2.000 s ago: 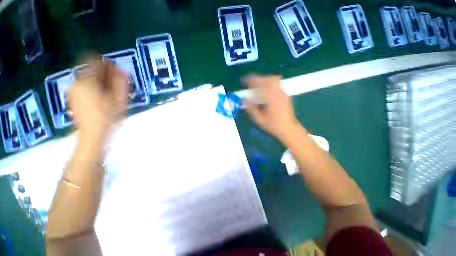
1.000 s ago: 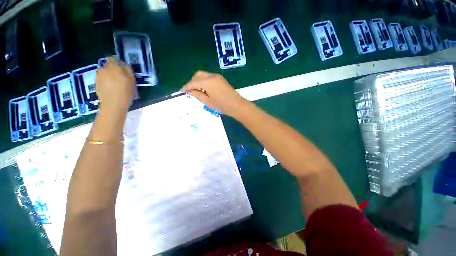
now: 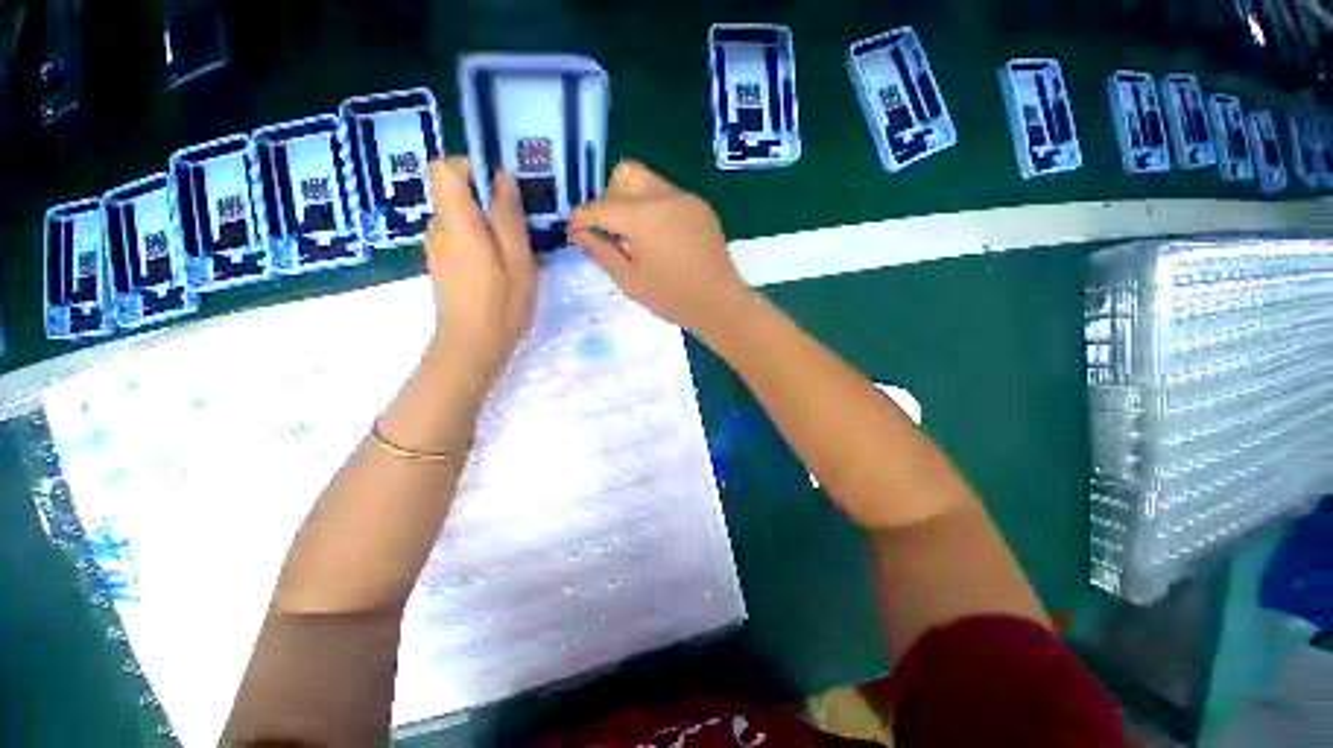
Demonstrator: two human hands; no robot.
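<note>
A light housing (image 3: 537,114) with a dark inside and a small grid block stands raised beyond the tray. My left hand (image 3: 483,263) grips its lower left side with thumb and fingers. My right hand (image 3: 658,241) is at its lower right corner, fingertips pinched together; whether a small part is between them is hidden. The bright white blister tray (image 3: 570,512) lies below my hands, a faint blue spot near its top.
Several light housings stand in a row at the left (image 3: 227,212) and more at the upper right (image 3: 754,95). A pale edge strip (image 3: 906,249) crosses the bench. Stacked clear trays (image 3: 1243,395) are at the right. A white scrap (image 3: 899,399) lies beside my right forearm.
My left hand has moved right and now holds a housing raised. My right hand has moved to that housing's lower right corner. The row at the left has one more housing in view.
</note>
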